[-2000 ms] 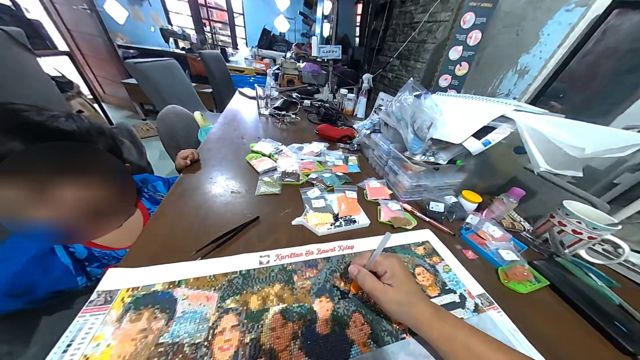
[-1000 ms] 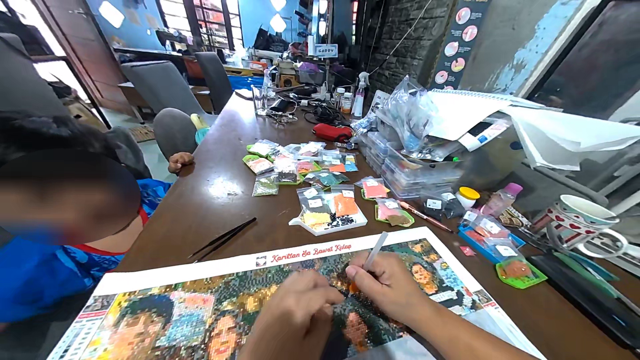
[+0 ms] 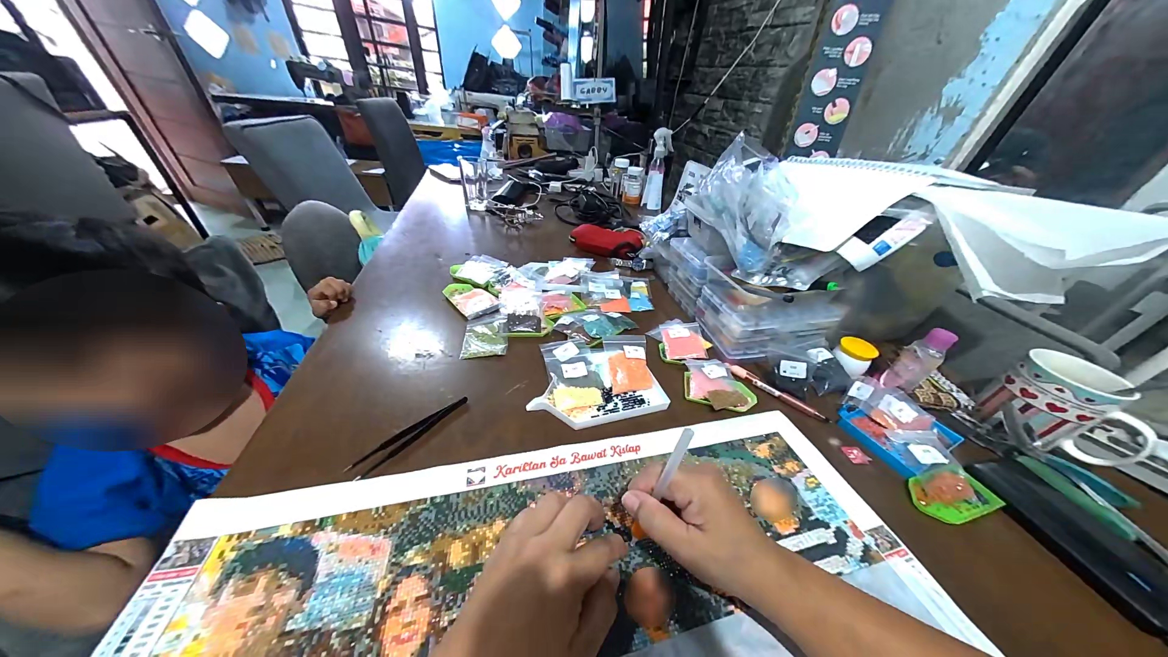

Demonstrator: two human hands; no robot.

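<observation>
A diamond painting canvas [image 3: 356, 529] with a white border lies on the brown table, covered in small coloured drills. My right hand [image 3: 698, 525] grips a pale applicator pen [image 3: 675, 464], held tilted with its tip low over the canvas. Close beside it, my left hand [image 3: 547, 575] rests on the canvas with bent fingers; its fingertips are partly hidden, and nothing shows in it. Beyond the canvas stands a white drill tray [image 3: 593, 415] with small bags of yellow and orange drills on it. Black tweezers [image 3: 411, 436] lie to the left of the tray.
Several bagged drills on green trays [image 3: 516, 319] spread behind. Stacked clear plastic boxes [image 3: 757, 315] stand at right, with a patterned mug [image 3: 1058, 401], a blue tray [image 3: 899, 429] and a black case [image 3: 1068, 538] nearer. A person [image 3: 137, 365] sits at the left, a hand on the table edge.
My left hand, out of view two seconds ago, has come onto the canvas beside the right hand. My right hand keeps its hold on the pen in about the same place.
</observation>
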